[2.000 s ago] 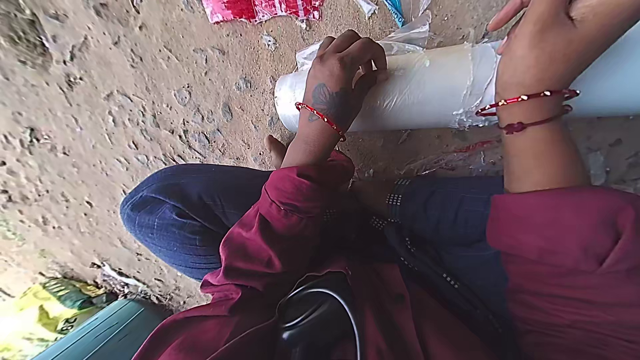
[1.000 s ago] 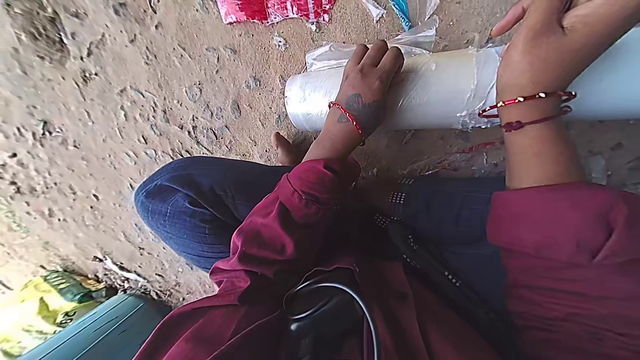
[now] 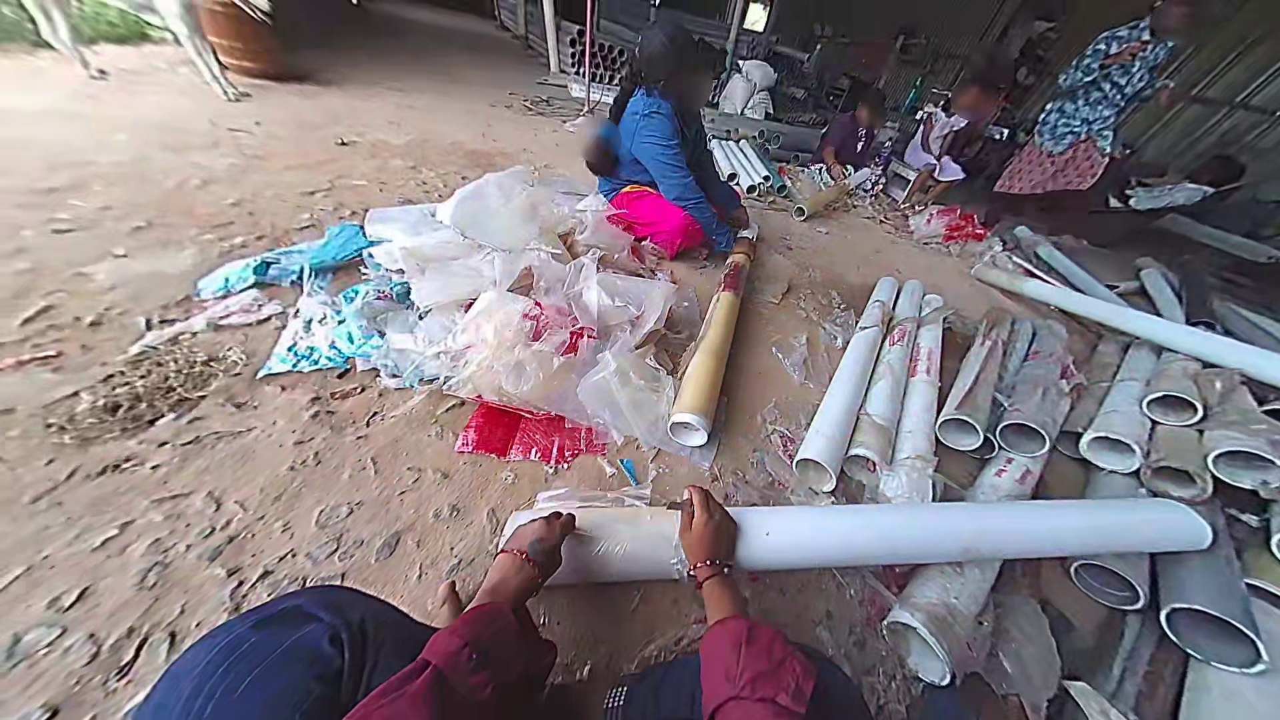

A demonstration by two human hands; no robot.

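Observation:
A long white pipe (image 3: pixel 900 532) lies crosswise on the ground in front of my knees, its left part wrapped in clear plastic film (image 3: pixel 615 545). My left hand (image 3: pixel 540 545) rests with curled fingers on the pipe near its left end. Farther right, my right hand (image 3: pixel 706 528) is on the pipe at the edge of the film, fingers bent over its top. Whether either hand pinches the film cannot be told. Some loose film sticks up behind the pipe between the hands.
Beyond the pipe lies a heap of plastic sheets (image 3: pixel 520 290), with a red piece (image 3: pixel 530 435) at its near edge. A co-worker (image 3: pixel 665 150) sits by a yellowish pipe (image 3: pixel 712 360). Many pipes (image 3: pixel 1120 420) lie at right. More people sit or stand farther back.
The view has lifted and widened, now taking in the yard and other people. My right hand has come off its spread pose and now bends over the pipe.

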